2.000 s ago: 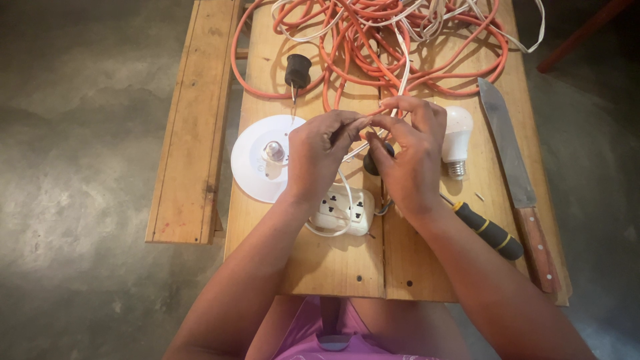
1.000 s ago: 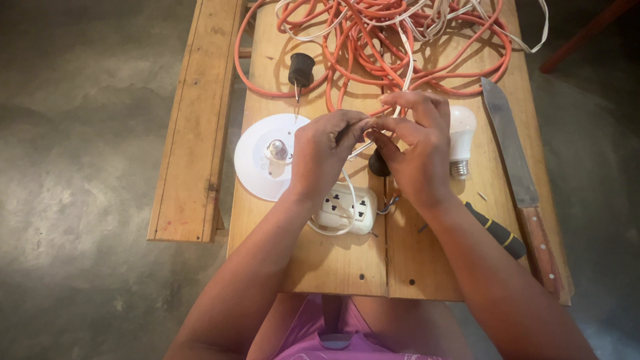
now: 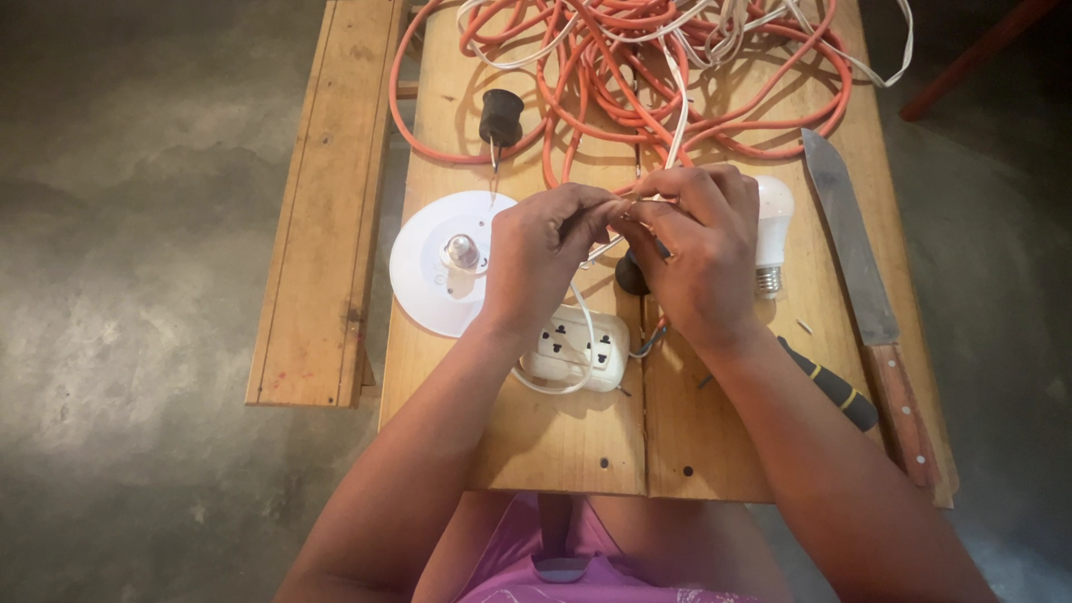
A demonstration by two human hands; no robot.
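Fingertips of my left hand (image 3: 557, 243) and my right hand (image 3: 699, 243) meet over the middle of the wooden table, pinching the thin end of a wire (image 3: 624, 203) between them. The fingers hide most of that end. Below my hands lies a white multi-socket outlet (image 3: 578, 347) with a white cable looped over it. A black lamp holder (image 3: 632, 274) sits partly under my right hand. Left of my left hand is a round white lamp base (image 3: 435, 276). A white LED bulb (image 3: 772, 226) lies just right of my right hand.
Tangled orange cable (image 3: 603, 84) and white cable (image 3: 680, 100) cover the table's far part. A second black lamp holder (image 3: 501, 115) stands at the upper left. A large knife (image 3: 854, 243) and a black-and-yellow screwdriver handle (image 3: 829, 385) lie at the right. A wooden bench (image 3: 322, 209) is at the left.
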